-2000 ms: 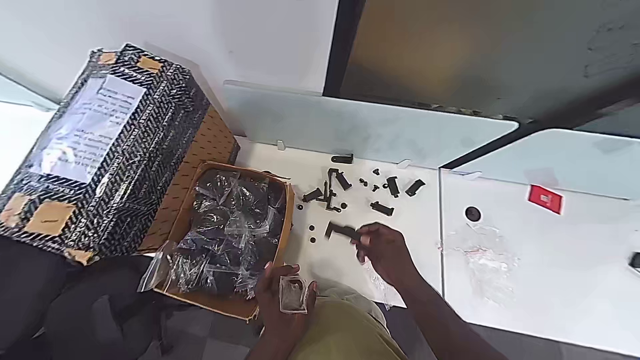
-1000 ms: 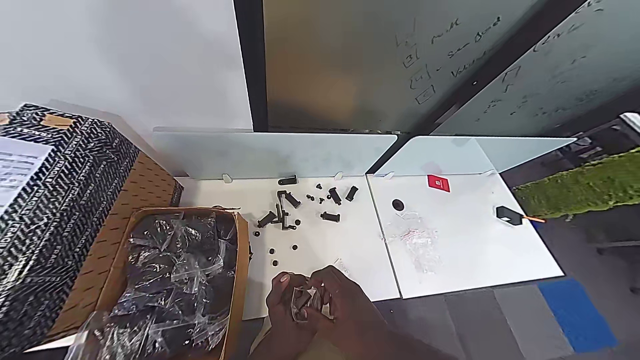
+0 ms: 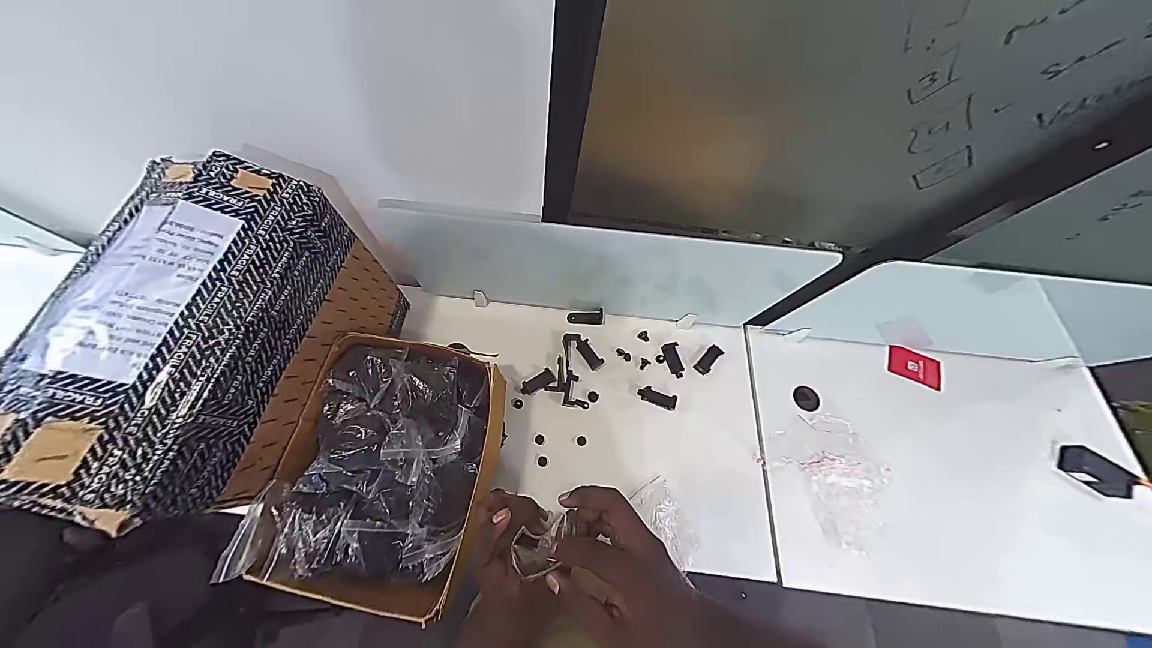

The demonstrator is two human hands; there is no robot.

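My left hand [image 3: 506, 549] and my right hand [image 3: 612, 553] are together at the near edge of the white table. Between them they grip a small clear plastic bag [image 3: 537, 551]; its contents are too small to tell. Beyond the hands, several black plastic parts lie scattered, among them a cylindrical part [image 3: 658, 397], a thin bracket-like part [image 3: 571, 371] and small round pieces [image 3: 581, 441]. Left of my left hand stands an open cardboard box [image 3: 490, 432] filled with clear zip bags [image 3: 396, 432] of dark parts.
A large taped carton [image 3: 297, 270] stands at the left. Low frosted partitions [image 3: 585, 261] line the table's back. Crumpled clear bags [image 3: 666, 522] lie right of my hands and on the adjoining table [image 3: 972, 540], near a red card [image 3: 914, 367] and a black object [image 3: 1095, 471].
Two seconds ago my right hand held a black part over the table; now it has joined my left hand at the clear bag, with no black part visible in its fingers.
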